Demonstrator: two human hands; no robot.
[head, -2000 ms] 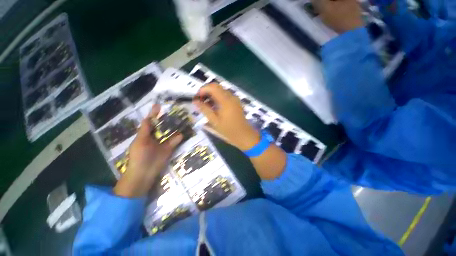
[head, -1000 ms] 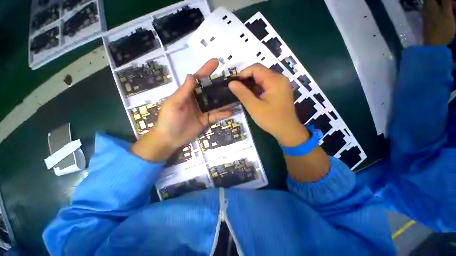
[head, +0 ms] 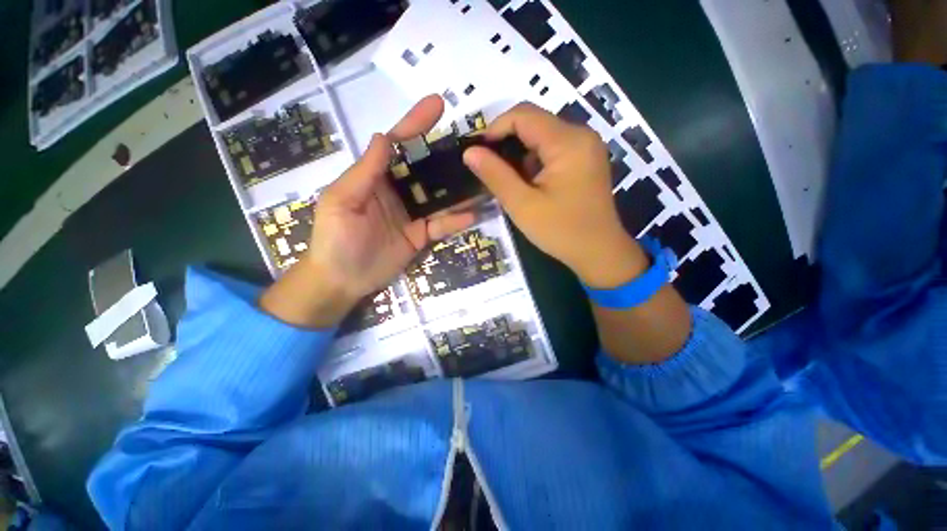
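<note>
A dark circuit board (head: 431, 176) with gold and silver patches is held over a white blister tray (head: 376, 102). My left hand (head: 358, 228) holds it from the left, with fingers around its edges and partly under it. My right hand (head: 556, 187), with a bright blue wristband (head: 631, 287), has thumb and fingers at its right part. A matte black piece covers much of the board's face; the right hand hides its right end. Other boards (head: 278, 143) lie in the tray pockets. White release liner sheets (head: 672, 197) with black die-cut stickers lie right of the tray.
Another tray of boards (head: 104, 91) is at the upper left. A grey-brown piece with white strips (head: 127, 311) lies on the dark green bench at left. At right are a long pale sheet (head: 774, 114) and another person's blue sleeve (head: 888, 239).
The black piece was dangling near the right hand two seconds ago and now lies on the board. The board has turned from its gold-patched look. Both hands and the board remain together.
</note>
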